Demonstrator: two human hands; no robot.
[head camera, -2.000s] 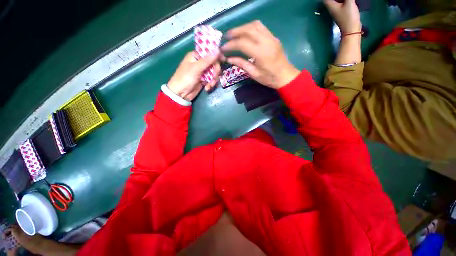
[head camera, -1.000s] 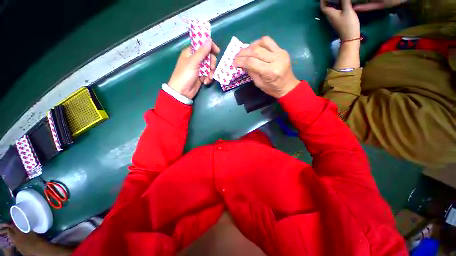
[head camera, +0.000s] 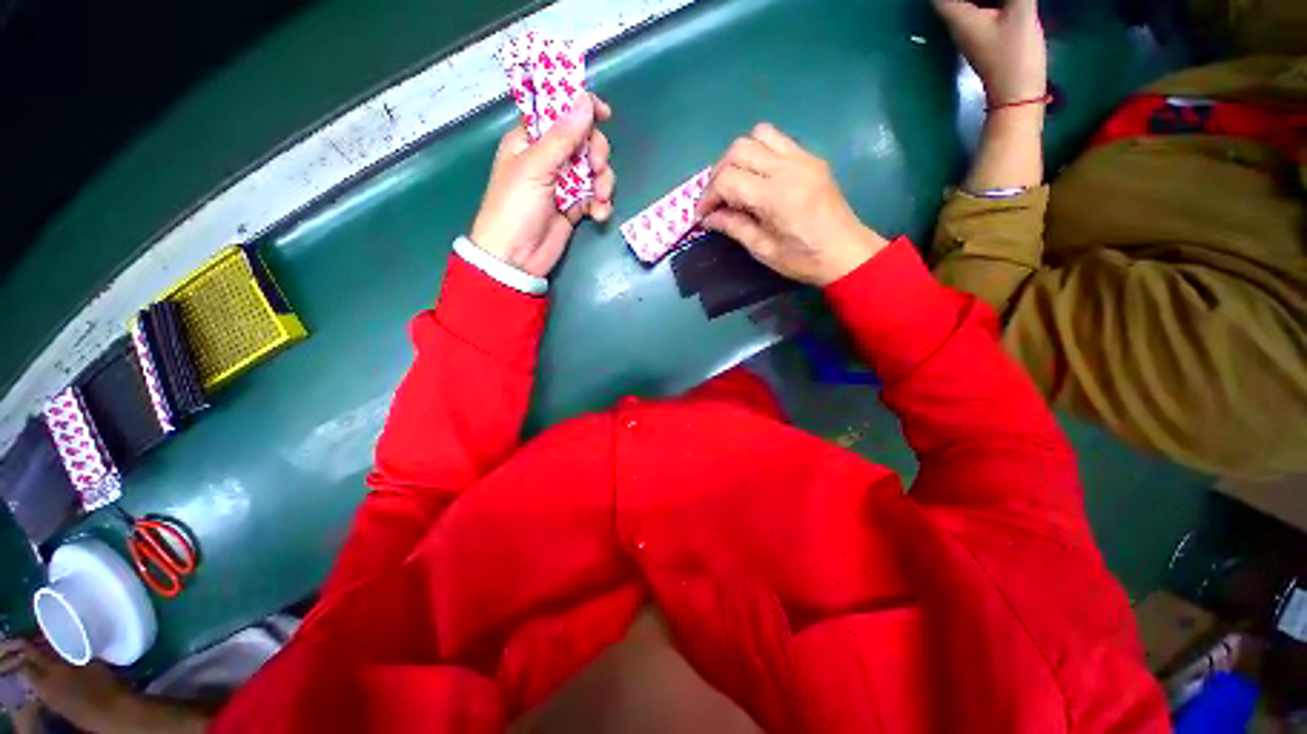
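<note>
My left hand (head camera: 548, 179) holds a fanned bundle of adhesive-backed pads (head camera: 556, 83), white with red-pink print, thumb on top, near the bench's far rail. My right hand (head camera: 776, 201) is to the right, its fingertips on the right end of a patterned pad stack (head camera: 665, 227) lying on the green bench. Whether the fingers grip a pad there or only touch it, I cannot tell. Plain black pads (head camera: 734, 278) lie in a small overlapping pile just below the stack, partly under my right hand.
On the left are a yellow basket (head camera: 237, 327), striped black-and-white stacks (head camera: 171, 364), a patterned stack (head camera: 80, 447), orange-red scissors (head camera: 161, 554) and a white spool (head camera: 101, 602). A neighbour's arm (head camera: 1012, 108) is at upper right; another person's hand (head camera: 50, 680) is at lower left.
My left hand's bundle has shifted slightly up and left and is now fanned. The tilted patterned pad my right hand held a second ago is no longer raised; that hand is now at the stack.
</note>
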